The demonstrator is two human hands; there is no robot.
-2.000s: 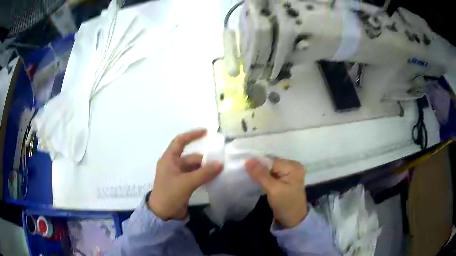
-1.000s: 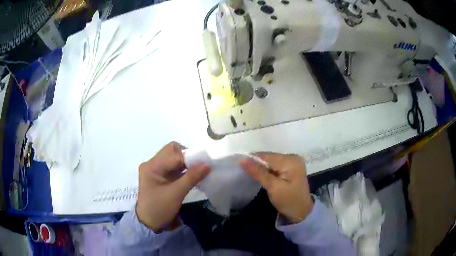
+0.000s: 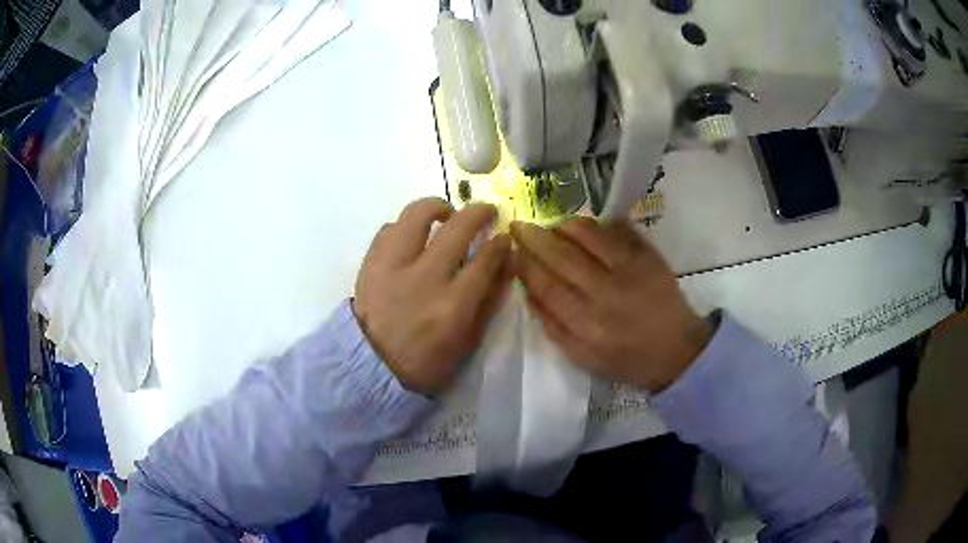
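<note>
A white fabric piece (image 3: 536, 398) runs from under my fingers at the needle down over the table's front edge, with a fold or seam line along it. My left hand (image 3: 435, 286) presses on its left side, fingertips just in front of the lit needle area (image 3: 520, 196). My right hand (image 3: 605, 292) lies on its right side, fingertips close to the left ones. The fingers hide the fabric's far end and its contact with the presser foot. The cream sewing machine head (image 3: 563, 85) stands above my hands.
A fanned bundle of white strips (image 3: 180, 117) lies on the left of the table. A white lamp (image 3: 467, 101) hangs left of the head. A black phone (image 3: 796, 175) lies on the machine bed, scissors (image 3: 955, 255) at the right edge. A blue tray (image 3: 64, 414) is at the left.
Both hands have moved forward from the table's front edge to the needle, taking the fabric piece along and laying it flat. The view has come closer to the machine.
</note>
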